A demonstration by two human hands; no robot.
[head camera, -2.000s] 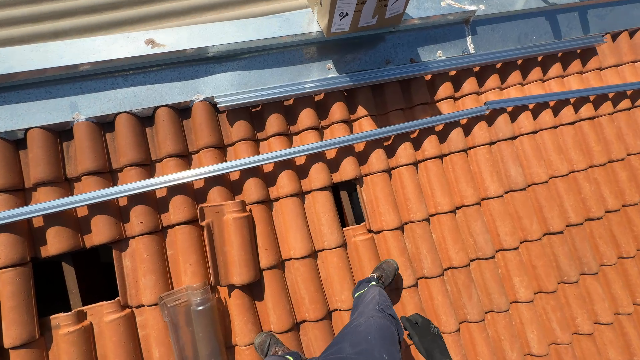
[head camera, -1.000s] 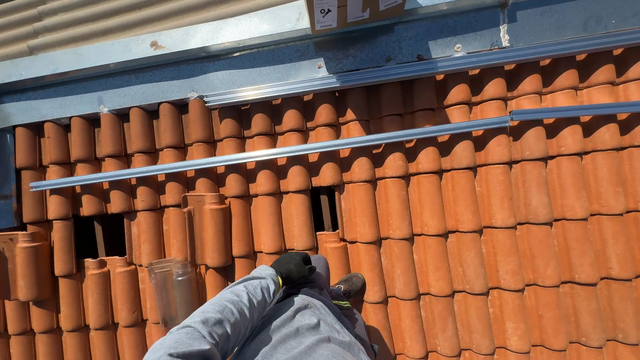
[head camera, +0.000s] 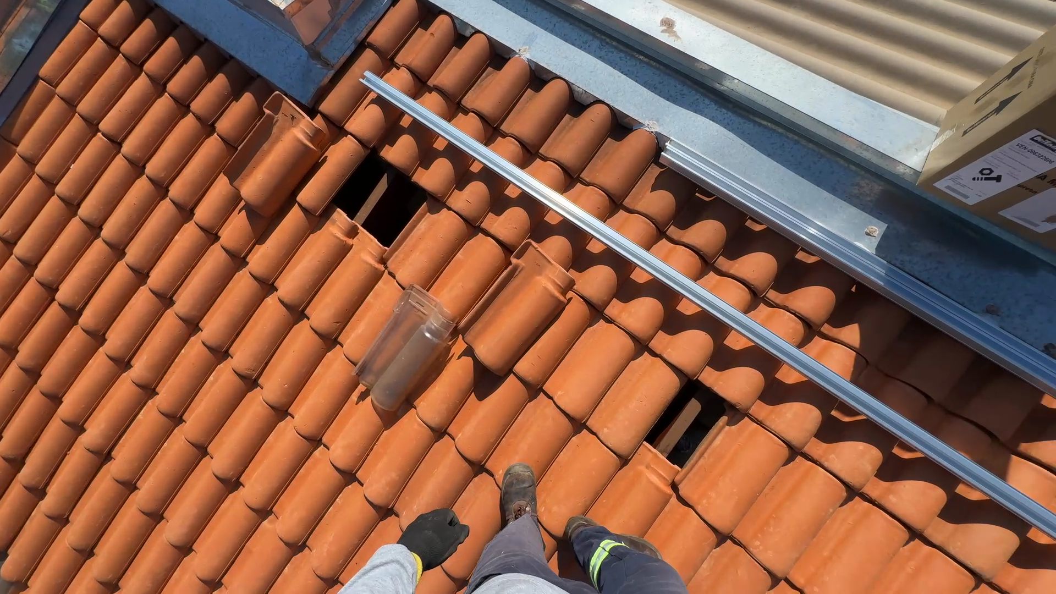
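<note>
My left hand (head camera: 434, 536), in a black glove with a yellow cuff, hangs over the clay roof tiles beside my boot (head camera: 518, 493); its fingers look curled, and no object shows in it. My right hand is not in view. Ahead of me a clear roof tile (head camera: 406, 346) lies on the clay tiles. Just right of it rests a loose clay tile (head camera: 520, 309), and another loose clay tile (head camera: 278, 157) lies farther up on the left. A long aluminium rail (head camera: 660, 272) runs diagonally across the roof.
Two openings show dark gaps and wood: a larger one (head camera: 396, 216) at upper left and a smaller one (head camera: 701, 429) near my feet. More metal rails (head camera: 858, 264) lie along the metal flashing (head camera: 594, 91). A cardboard box (head camera: 990, 124) stands at the right by corrugated sheeting (head camera: 891, 41).
The view has swung left and turned. A gloved hand near my waist a second ago now hangs lower left, away from my body. The tiles and rails look unmoved.
</note>
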